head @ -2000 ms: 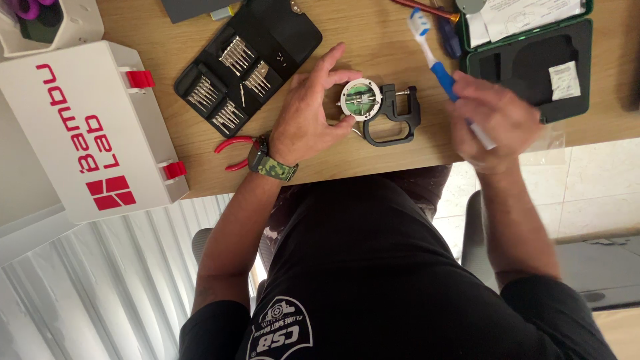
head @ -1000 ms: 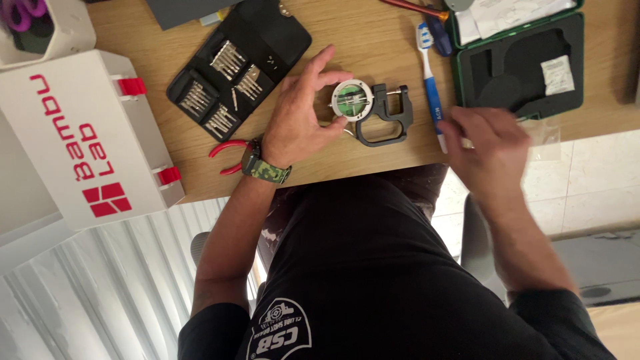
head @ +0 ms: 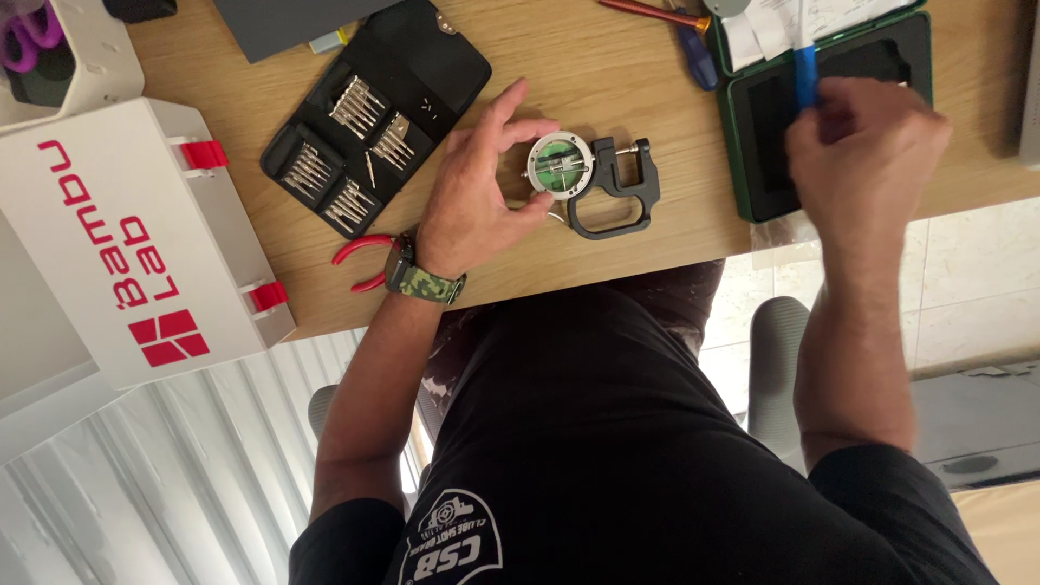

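Note:
A thickness gauge [head: 613, 191] with a black frame lies on the wooden table, its round housing [head: 560, 166] uncovered so that a green circuit board and small metal parts show. My left hand [head: 479, 191] holds the rim of this housing between thumb and fingers. My right hand [head: 869, 146], slightly blurred, grips a blue and white toothbrush [head: 804, 71] above the green case [head: 743, 183] at the right. The brush head is out of view or hard to make out.
A black pouch of small screwdriver bits [head: 414, 89] lies left of my left hand, with red-handled pliers [head: 366, 240] below it. A white box [head: 106, 244] stands at the left. A blue-handled screwdriver [head: 696, 58] lies beside the green case, which holds papers [head: 760, 32] in its lid.
My right hand has moved right with the toothbrush, from beside the gauge to over the green case. My left hand stays at the round housing.

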